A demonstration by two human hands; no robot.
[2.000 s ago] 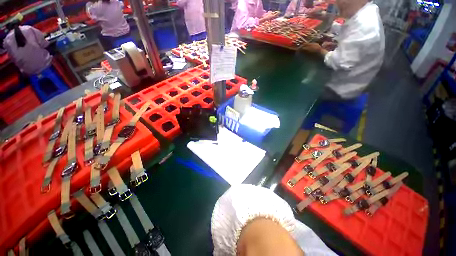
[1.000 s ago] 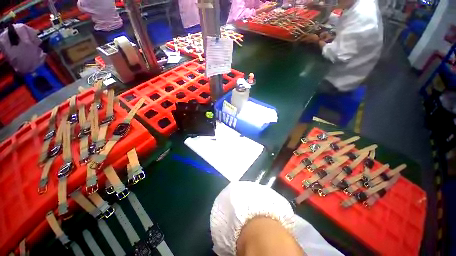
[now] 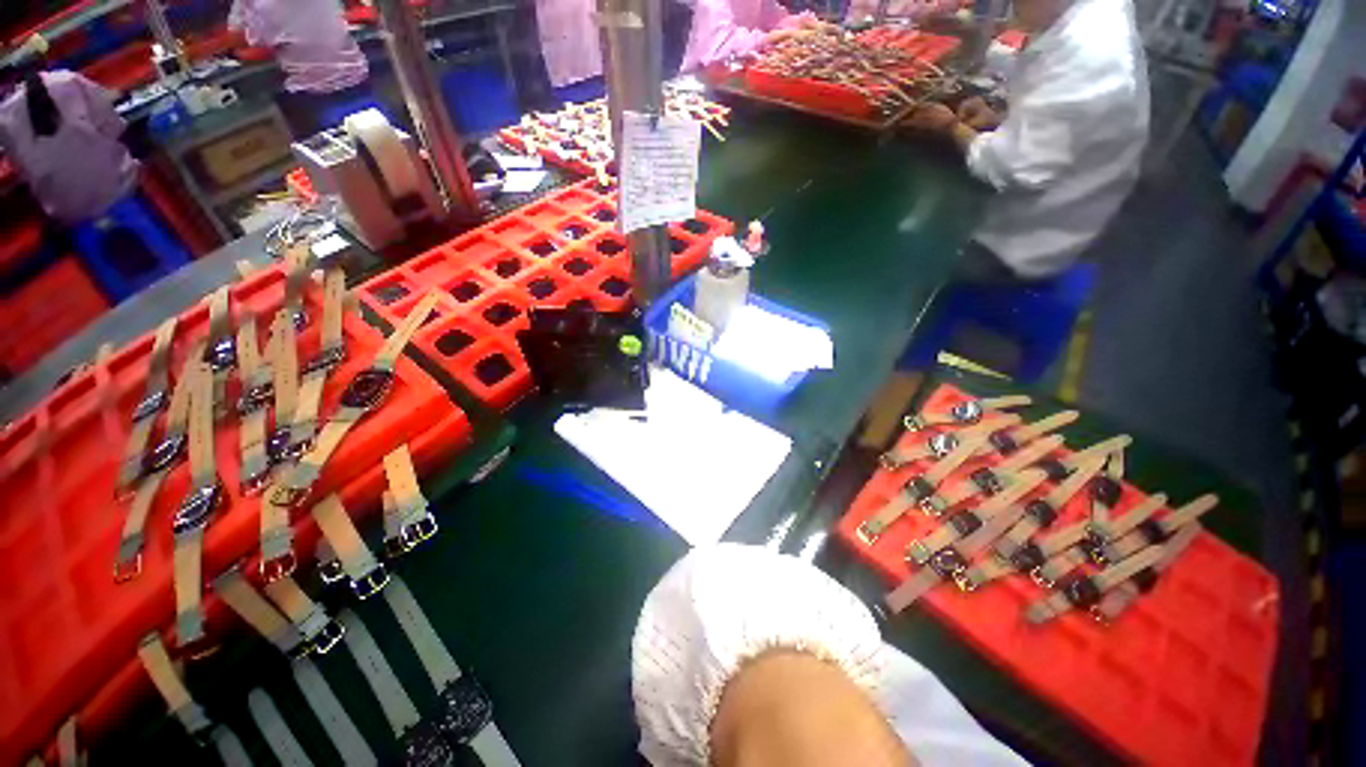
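Several wristwatches (image 3: 196,508) with beige strap undersides lie across the red tray (image 3: 60,525) on the left. Strap halves with metal buckles (image 3: 369,581) lie over its front edge. Grey straps and dark watch heads (image 3: 466,698) show at the bottom left. A white elastic-cuffed sleeve (image 3: 719,622) and a piece of bare wrist or forearm (image 3: 809,719) are at the bottom centre. The hand of that arm is cut off by the lower edge. It looks like my right arm, but I cannot be sure. My other hand is not in view.
White paper sheets (image 3: 682,457) lie before a blue bin (image 3: 779,393) with a bottle (image 3: 721,292). A metal post (image 3: 647,262) stands behind. Another red tray (image 3: 1139,659) with watches is at right. A person in white (image 3: 1067,143) sits beyond.
The whole view has shifted slightly, with the scene a little higher and further left than two seconds ago. The sleeve, watches and trays show no clear movement of their own.
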